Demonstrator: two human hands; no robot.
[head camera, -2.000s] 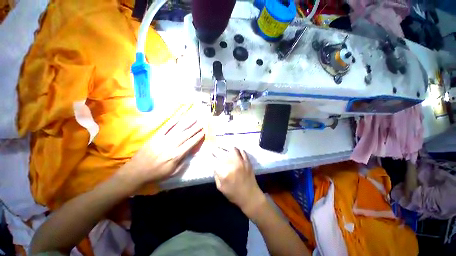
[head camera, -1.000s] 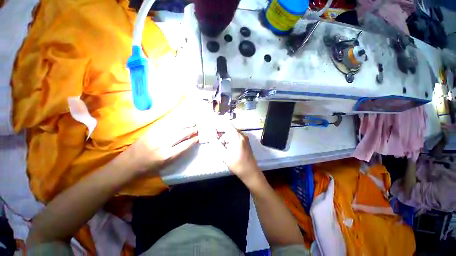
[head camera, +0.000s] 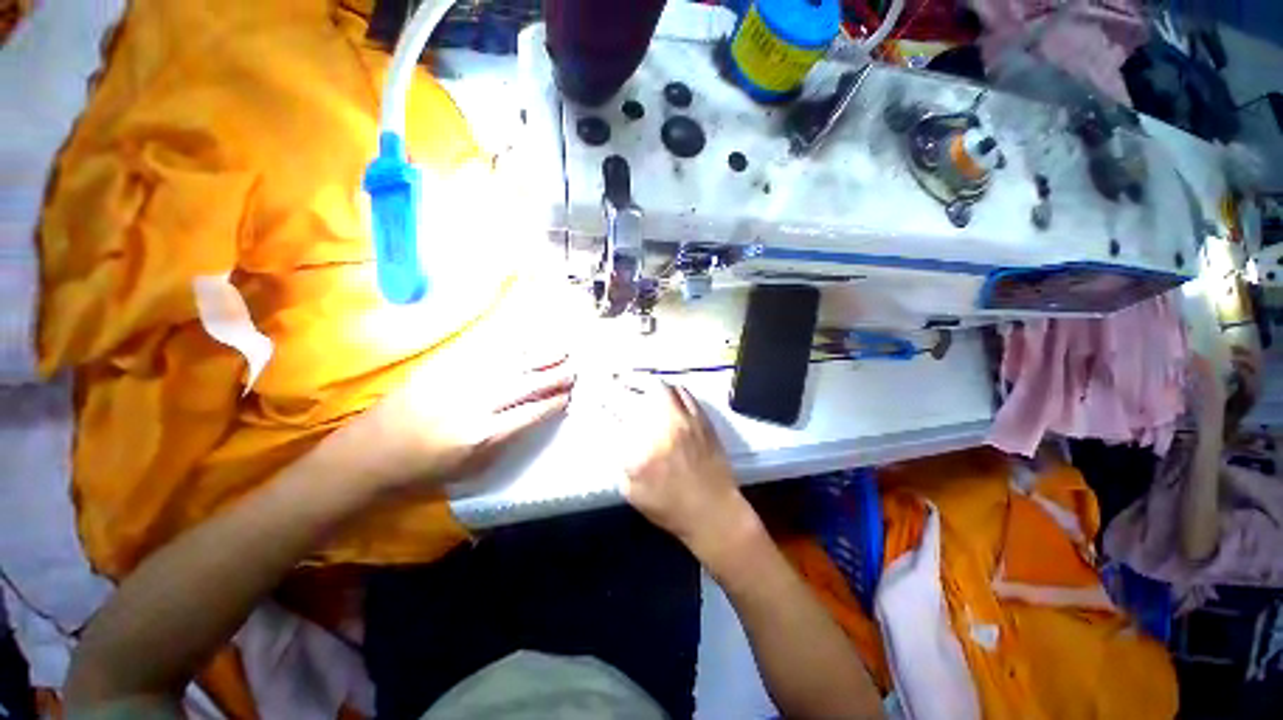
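My left hand lies on the bright white machine bed, over the edge of the orange garment, fingers pointing at the needle area. My right hand is just right of it, fingers bent, fingertips low in front of the presser foot. The glare washes out the fingertips and whatever cloth lies between them, so I cannot tell if either hand grips something. The white sewing machine stands behind my hands.
A blue-ended hose hangs left of the needle. A black smartphone and a blue-handled tool lie on the bed at right. A blue basket with orange pieces is at lower right. Pink cloth and another person's arm are further right.
My hands came together near the presser foot, then drew slightly back towards the table's front edge. At far right, another person's forearm has come up beside the pink cloth.
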